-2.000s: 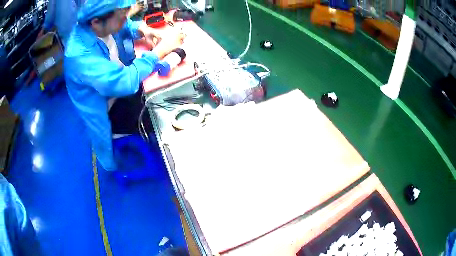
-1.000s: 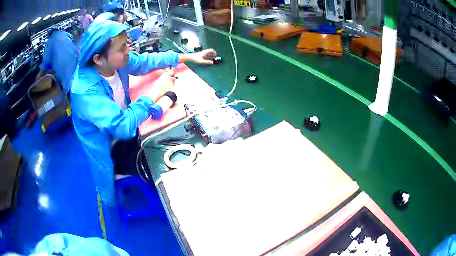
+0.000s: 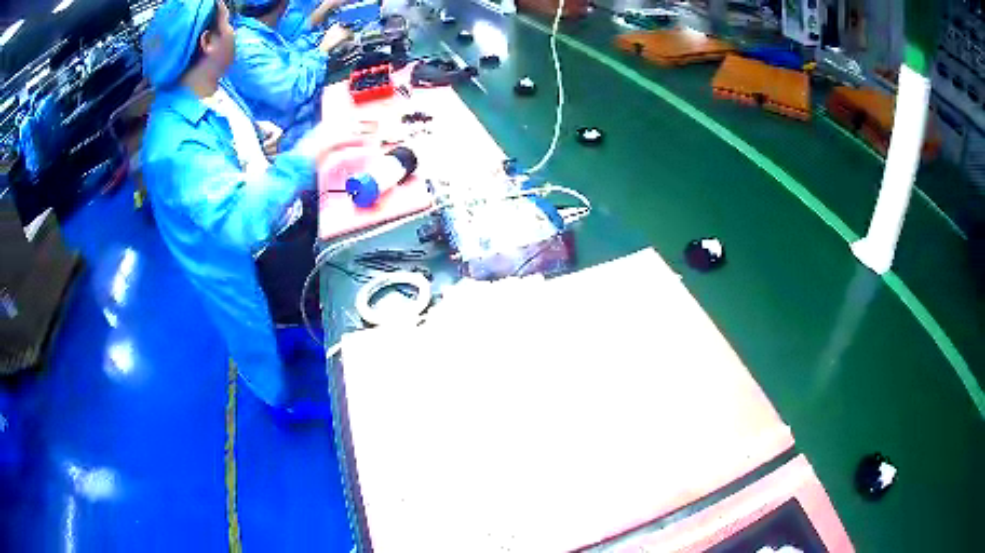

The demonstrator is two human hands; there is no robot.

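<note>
Neither of my hands is in the picture. A bench mat (image 3: 562, 400), washed out white with a pale orange edge, lies nearest in front of me. The black parts tray (image 3: 794, 523) is cut off by the bottom edge at the lower right, on a red-orange mat (image 3: 745, 503). Only a few white plastic parts (image 3: 769, 549) show in it. A black round holder with a white part (image 3: 876, 475) sits on the green surface at the right, and another holder (image 3: 705, 254) sits farther back.
A tape roll (image 3: 393, 299) and a wrapped box with cables (image 3: 502, 229) lie beyond the mat. A person in a blue smock (image 3: 216, 184) is at the neighbouring bench, with a blue-and-black cylindrical thing (image 3: 380, 178) and a red container (image 3: 372, 83). A white post (image 3: 894, 178) stands right.
The view has shifted, so less of the black tray shows. Blue sleeves at the lower edges have left the picture. The neighbour's outstretched arm is back over their bench. The holders sit at different places.
</note>
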